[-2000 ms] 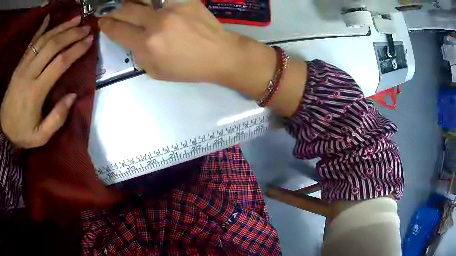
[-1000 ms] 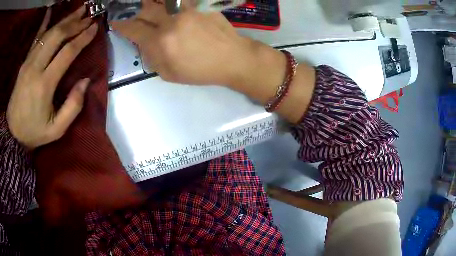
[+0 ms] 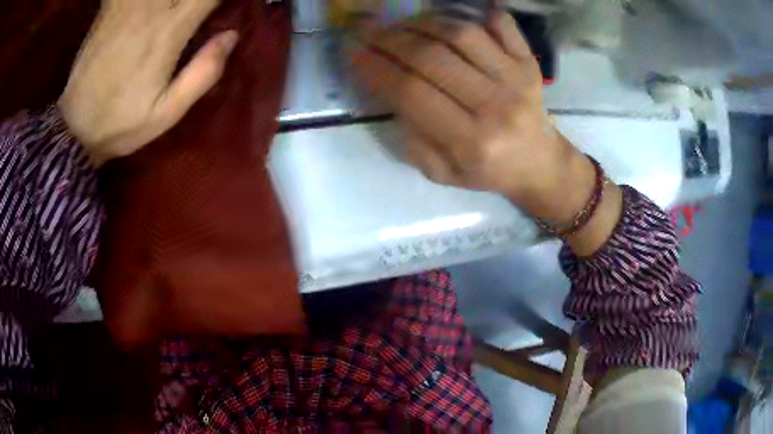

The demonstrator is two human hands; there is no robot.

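A rust to dark maroon garment piece (image 3: 203, 229) lies over the left of the white machine bed (image 3: 339, 182) and hangs over its front edge. My left hand (image 3: 140, 80) lies flat on the garment piece, thumb apart, with its fingertips cut off by the top edge. My right hand (image 3: 466, 106) is over the bed, right of the garment and apart from it. It is blurred, its fingers bent towards the top edge, and I cannot tell if it holds anything. The needle area is not clearly visible.
A dark phone (image 3: 536, 47) with a red edge lies partly behind my right hand. Red-navy checked cloth (image 3: 339, 381) covers the lap. A wooden stool or bench frame (image 3: 525, 364) stands below the bed. A red bag (image 3: 682, 219) hangs at the right end.
The view has shifted, so bed and garment appear further right. My right hand has moved right, away from the garment's edge. My left hand still lies on the garment.
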